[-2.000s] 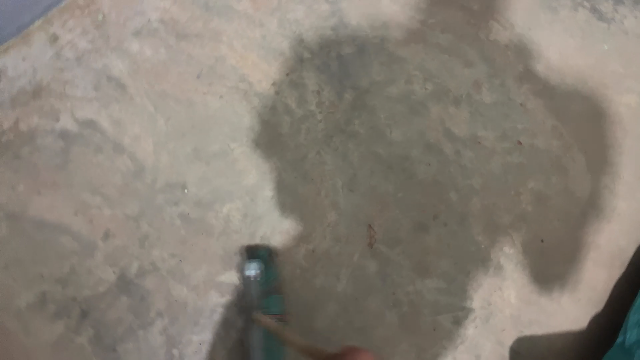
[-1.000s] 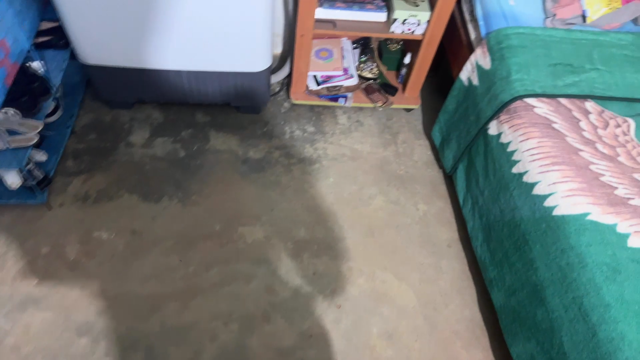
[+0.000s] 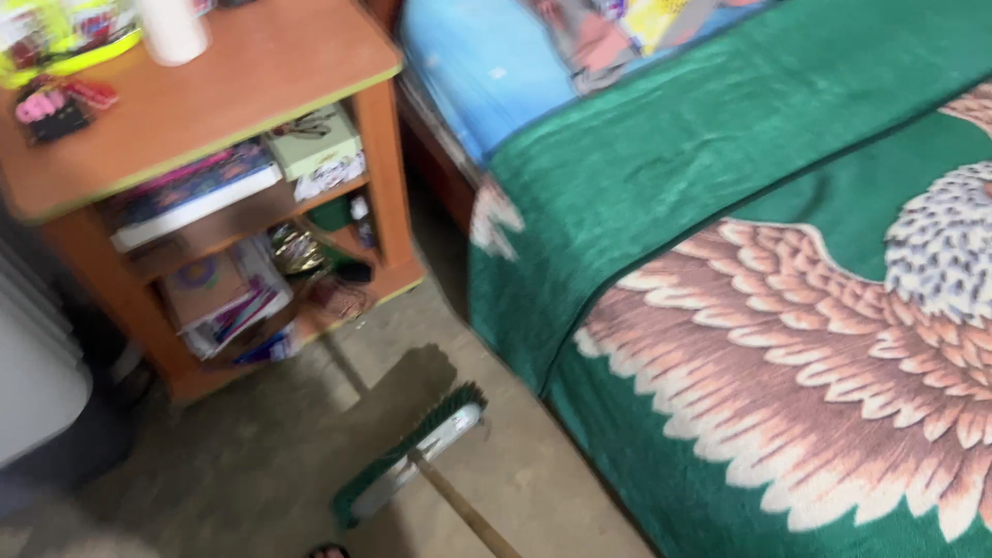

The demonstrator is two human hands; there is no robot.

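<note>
A push broom (image 3: 418,457) with green bristles and a pale head is at the floor between the wooden shelf unit and the bed. Its wooden handle (image 3: 465,511) slants down to the right and leaves the view at the bottom edge. Neither of my hands shows, so what they hold is hidden. The tip of a foot in dark footwear (image 3: 329,551) shows at the bottom edge, below the broom head.
An orange-brown shelf unit (image 3: 387,178) holding books, boxes and small items stands at the left. The bed, under a green blanket (image 3: 535,310) with a feathered wing pattern, fills the right. A white and dark appliance (image 3: 39,372) stands at the far left.
The view has swung strongly toward the shelf and the bed. The broom, out of sight one second ago, is now in view near the bed's side.
</note>
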